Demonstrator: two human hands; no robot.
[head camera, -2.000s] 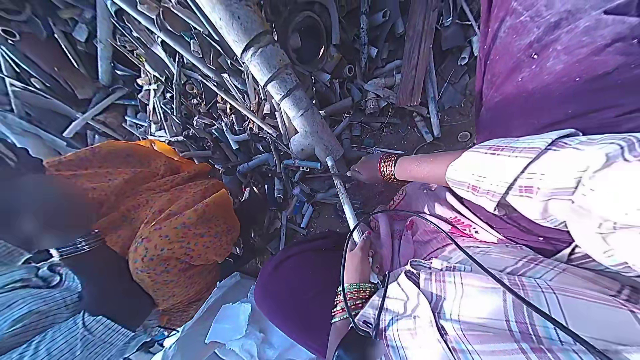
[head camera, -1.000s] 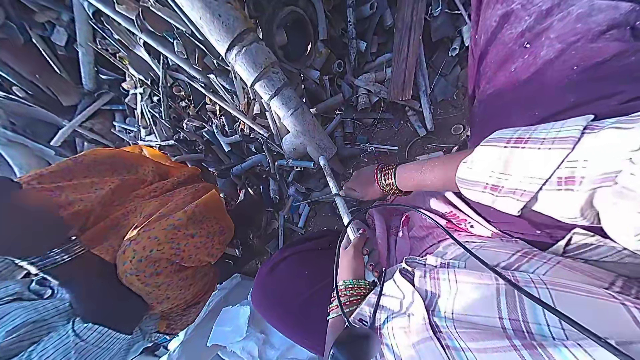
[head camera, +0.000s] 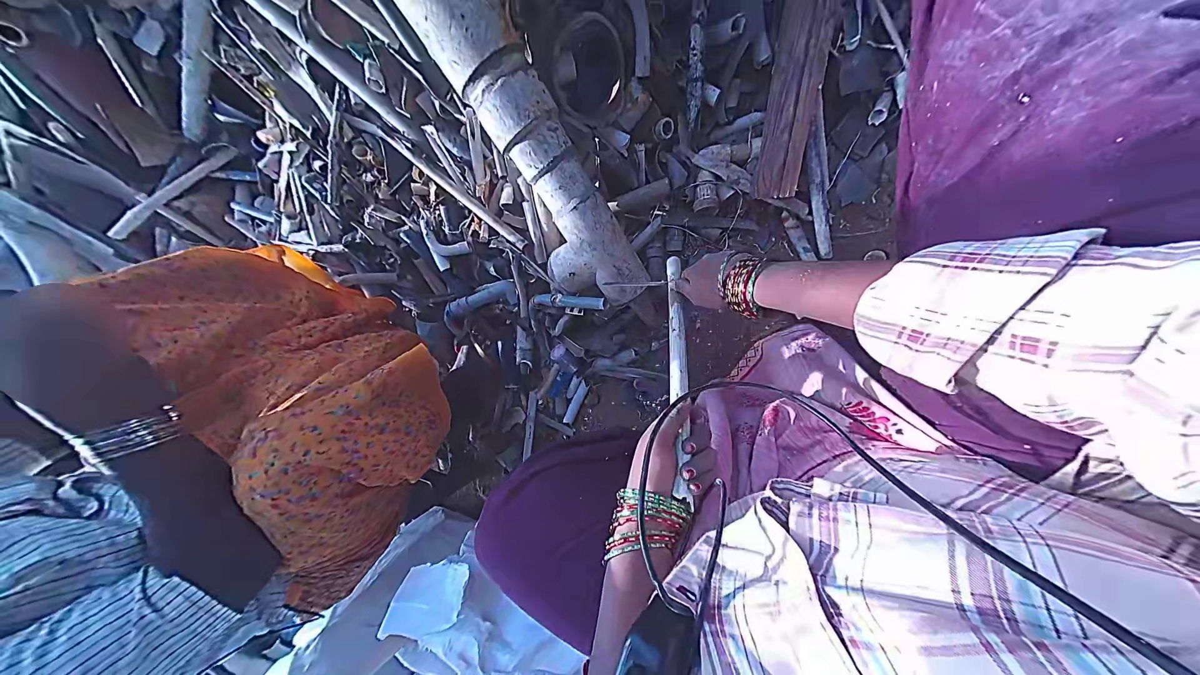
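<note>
My left hand (head camera: 686, 445), with green and red bangles at the wrist, is closed around the lower part of a pale narrow pipe or stick (head camera: 678, 347). Near the pipe's upper end is my right hand (head camera: 705, 281), its fingers curled. A thin blade-like strip (head camera: 633, 283) extends leftward from beside that hand, across the pipe's line; its grip is hidden. Left of the pipe lies the end of a thick, pale, dirty pipe (head camera: 562, 178) with dark bands. A black cable (head camera: 881, 464) loops over my left hand and plaid clothing.
Cut pipe pieces, sticks and scraps (head camera: 412, 187) cover the ground ahead. A wooden plank (head camera: 797, 103) lies at the upper right, near purple cloth (head camera: 1041, 131). Another person, in orange patterned cloth (head camera: 319, 403), is close on the left. White sheeting (head camera: 427, 600) lies below.
The narrow pipe has swung from a slant, with its upper end by the thick pipe, to nearly vertical in view. Its upper end now shows beside my right hand, apart from the thick pipe.
</note>
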